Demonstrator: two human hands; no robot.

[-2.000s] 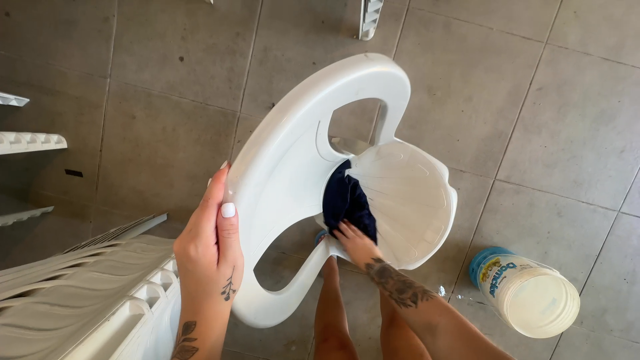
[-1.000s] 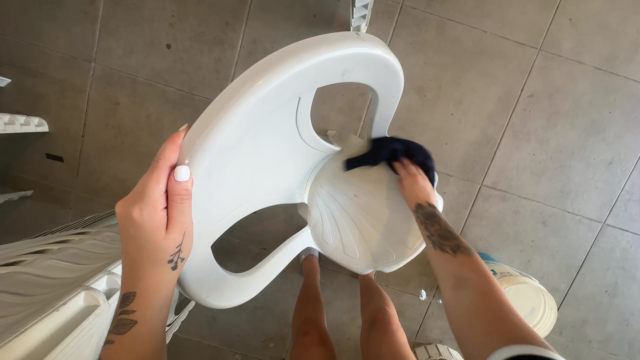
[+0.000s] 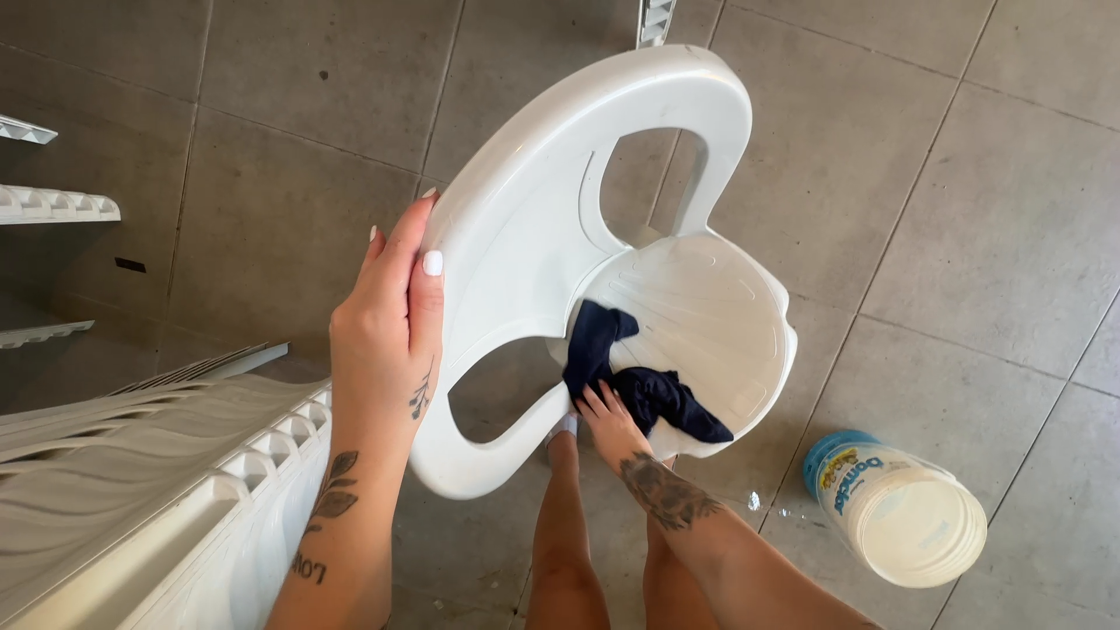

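A white plastic armchair (image 3: pixel 525 236) stands tilted in front of me, its backrest toward the left and its seat to the right. My left hand (image 3: pixel 389 297) grips the top rim of the backrest, thumb on the near face and fingers around the edge. On the seat, near where the lower armrest meets it, my right hand (image 3: pixel 612 420) presses on a dark navy cloth (image 3: pixel 669 398). The cloth lies bunched, one part up along the base of the backrest and one toward the seat's front edge. The chair's legs are mostly hidden.
At the lower right a translucent plastic bucket (image 3: pixel 919 525) with a blue base holds pale liquid. Stacked white plastic chairs (image 3: pixel 219 507) fill the lower left. More white plastic legs (image 3: pixel 57 204) reach in at the left and top. Small wet spots mark the tiled floor (image 3: pixel 875 210) near the bucket.
My right hand and the cloth have moved from the far side of the seat to its near side, by the lower armrest. The left hand keeps its hold on the backrest.
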